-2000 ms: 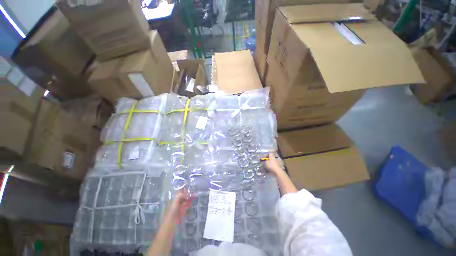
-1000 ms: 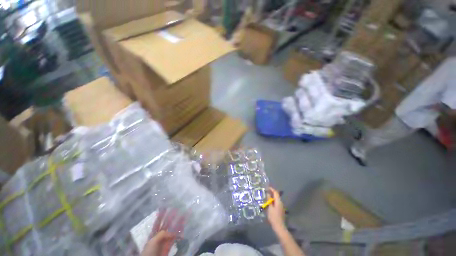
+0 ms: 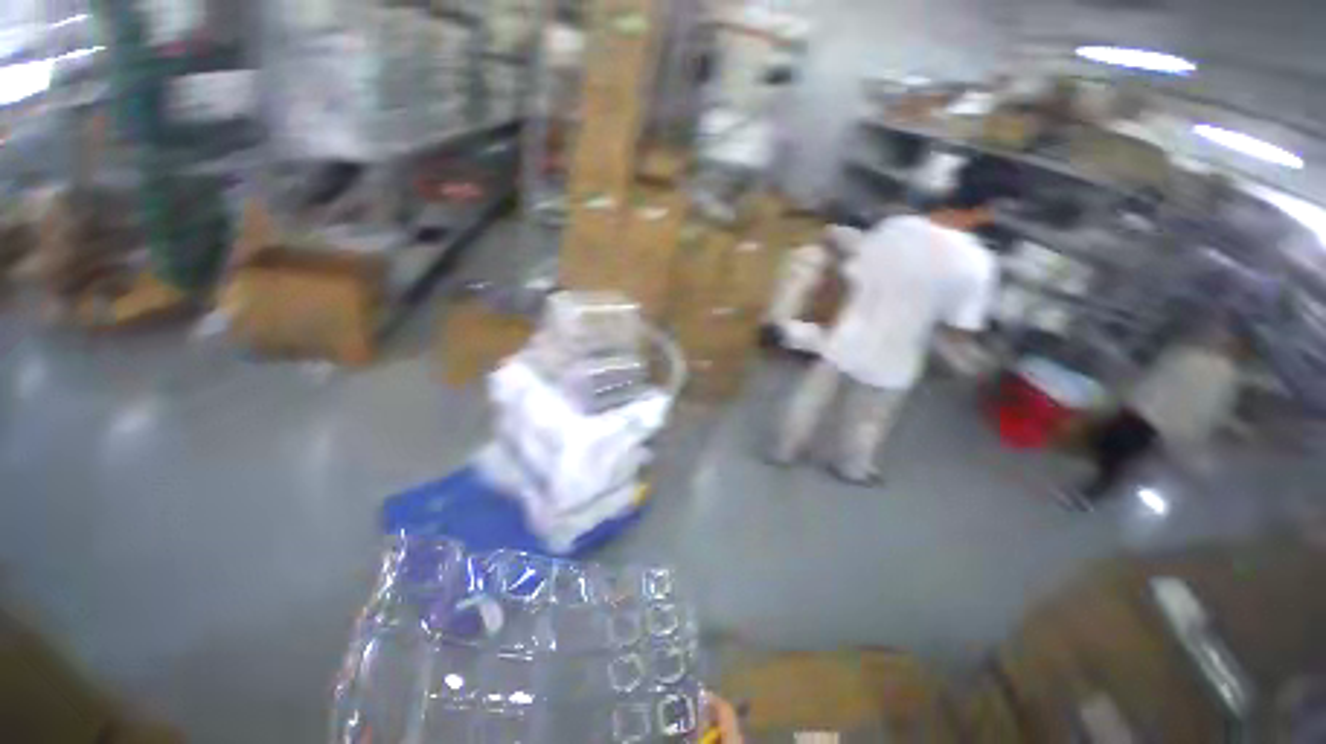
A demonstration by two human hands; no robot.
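Observation:
A clear compartment tray pack [image 3: 531,640], glossy and see-through, is at the bottom middle of the view, cut off by the lower edge. My right hand [image 3: 720,718] is at its lower right edge, with only the fingers in view, closed on the pack's edge. A bit of the yellow marker [image 3: 710,736] shows beside those fingers. My left hand is not in view. The frame is blurred.
A blue trolley deck [image 3: 436,509] carries white-wrapped bundles [image 3: 560,436] ahead. A person in a white shirt [image 3: 909,298] stands beyond it, another is low at the right near a red container [image 3: 1027,413]. Cartons [image 3: 308,302] line the racks.
The view has swung right, away from the strapped packs and the open carton. The clear tray pack has come along with my right hand. My left hand has left the picture.

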